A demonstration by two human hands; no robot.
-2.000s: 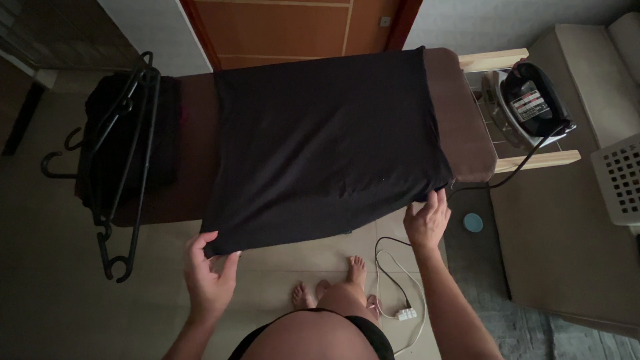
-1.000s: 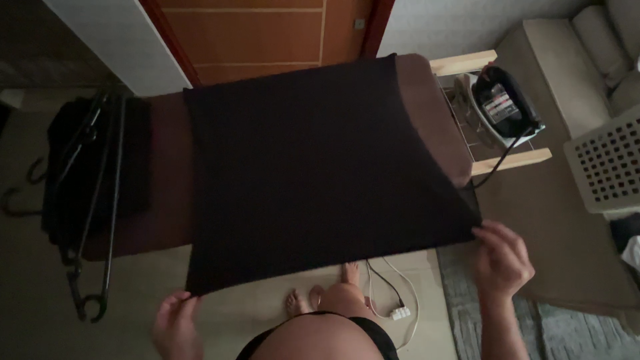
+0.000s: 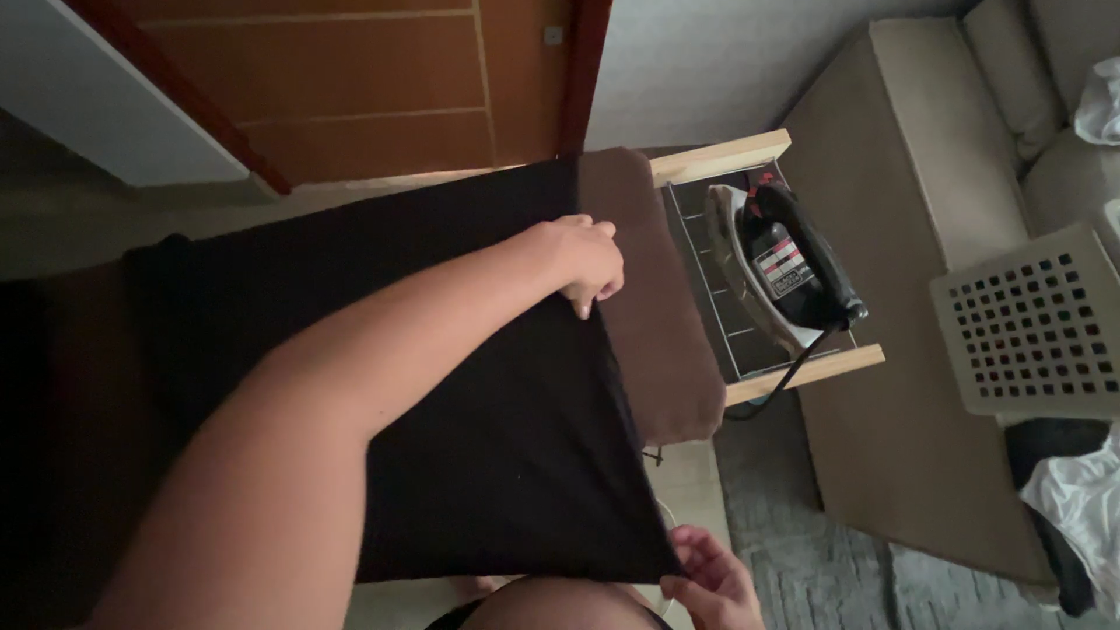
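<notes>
A black cloth [image 3: 490,472] lies spread over a brown padded ironing board [image 3: 661,332] and hangs off its near edge. My left hand [image 3: 586,262] reaches across the cloth and rests at its right edge on the board, fingers bent; whether it pinches the fabric cannot be told. Lower down, my right hand [image 3: 709,573] holds the near right corner of the cloth between thumb and fingers. A clothes iron [image 3: 783,267] with a black handle sits on the wire rest [image 3: 735,346] at the board's right end, its cord hanging down.
Right of the iron stand a beige sofa [image 3: 919,166] and a light plastic basket with square holes [image 3: 1032,332]. White fabric [image 3: 1081,507] lies below the basket. A wooden door [image 3: 350,87] is beyond the board, and a grey rug [image 3: 779,490] covers floor at the lower right.
My left hand has left the cloth's near left corner and moved across to its right edge. My right hand remains at the near right corner. The view has shifted to the right.
</notes>
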